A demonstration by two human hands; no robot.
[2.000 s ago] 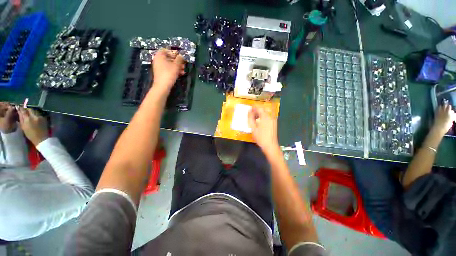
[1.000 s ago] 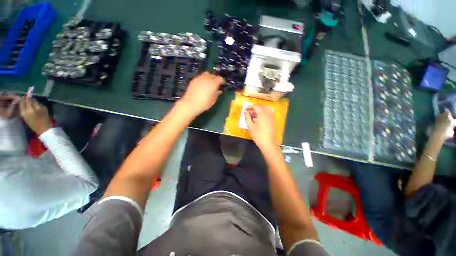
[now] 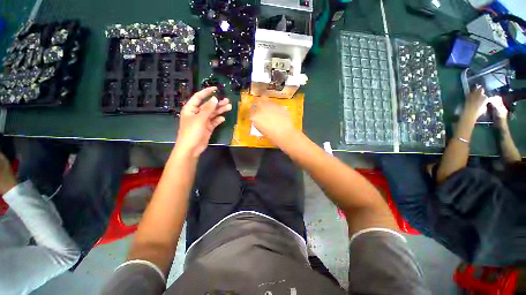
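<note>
My left hand [image 3: 202,120] is raised at the table edge, palm partly up, fingers apart, with nothing clearly visible in it. My right hand [image 3: 271,120] is over the orange pad [image 3: 295,118], fingers pointing left and down; what its fingertips hold, if anything, is hidden or blurred. The white screw feeder [image 3: 281,45] stands just behind the pad. A heap of small black parts [image 3: 230,49] lies left of the feeder. The black blister tray [image 3: 149,80], with silvery modules [image 3: 156,37] in its back rows, is left of my left hand.
Stacked trays with modules [image 3: 37,63] stand far left. A clear blister tray [image 3: 366,86] and a filled clear tray [image 3: 420,92] lie right. A small monitor [image 3: 461,50] is at far right. People sit on both sides; red stools [image 3: 124,199] stand below the table edge.
The view has shifted to the right. My left hand has gone from the tray to the black parts and now is nearer the table edge, opened. My right hand has turned to point left over the pad.
</note>
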